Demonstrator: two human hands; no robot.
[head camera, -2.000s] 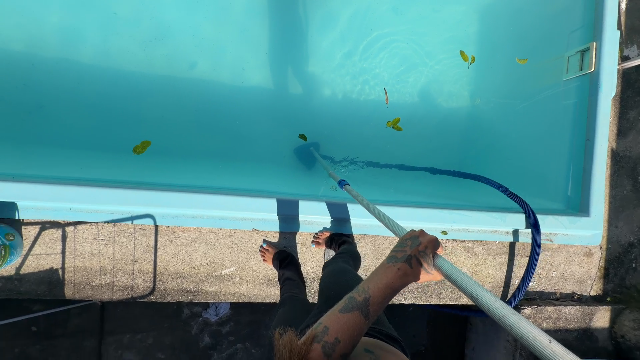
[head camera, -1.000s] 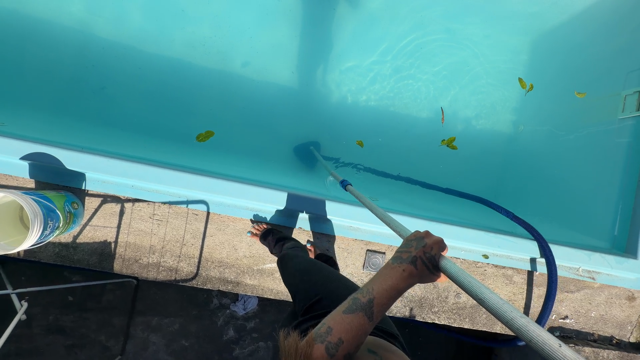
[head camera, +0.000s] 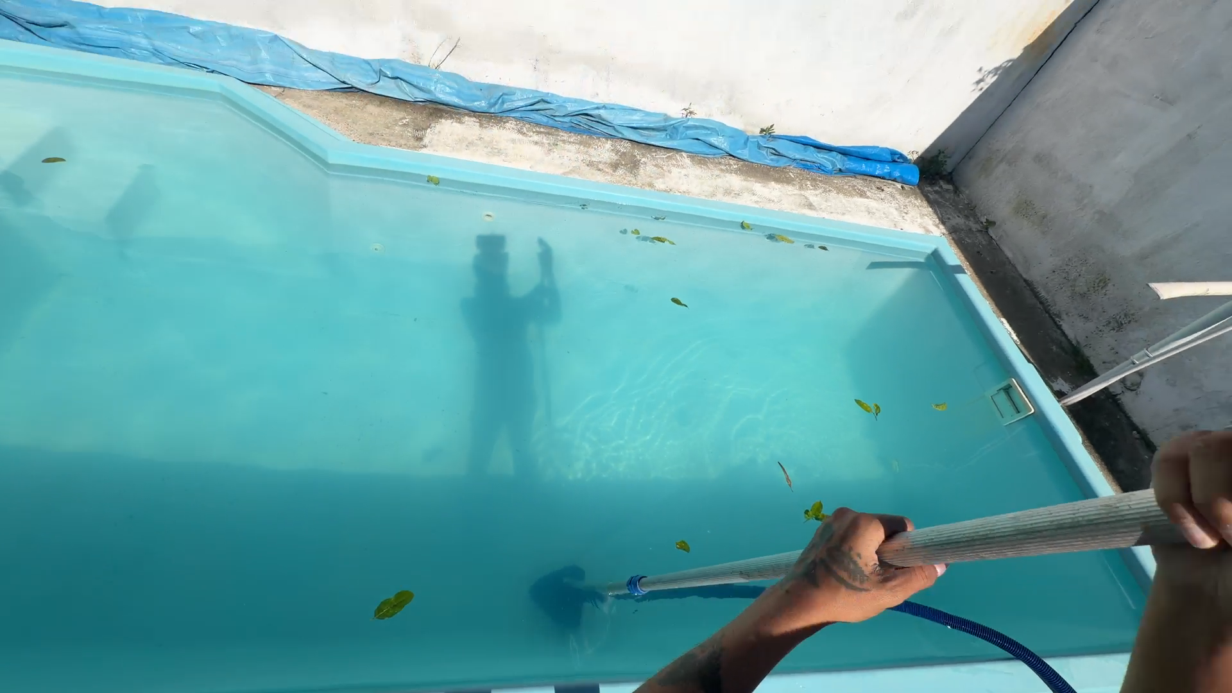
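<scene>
My left hand (head camera: 852, 568), with a tattooed back, is closed around the ribbed telescopic pole (head camera: 1020, 531). Higher up the same pole, at the right edge, my right hand (head camera: 1193, 491) grips it; part of that hand is cut off by the frame. The pole slants down leftward past a blue locking collar (head camera: 635, 585) to a dark pool vacuum head (head camera: 561, 597) under the water. A blue corrugated hose (head camera: 982, 632) curves in the water behind my left forearm and out at the bottom right.
Pool coping (head camera: 616, 204) runs along the far side, with a rolled blue tarp (head camera: 539, 111) beyond it by a white wall. A skimmer opening (head camera: 1012, 401) is in the right pool wall. Leaves float about, one (head camera: 394, 604) at lower left. Metal poles (head camera: 1145, 356) lean at right.
The view has tilted up from the near deck to the far side of the pool. My right hand has come into view on the pole; my left hand still holds it.
</scene>
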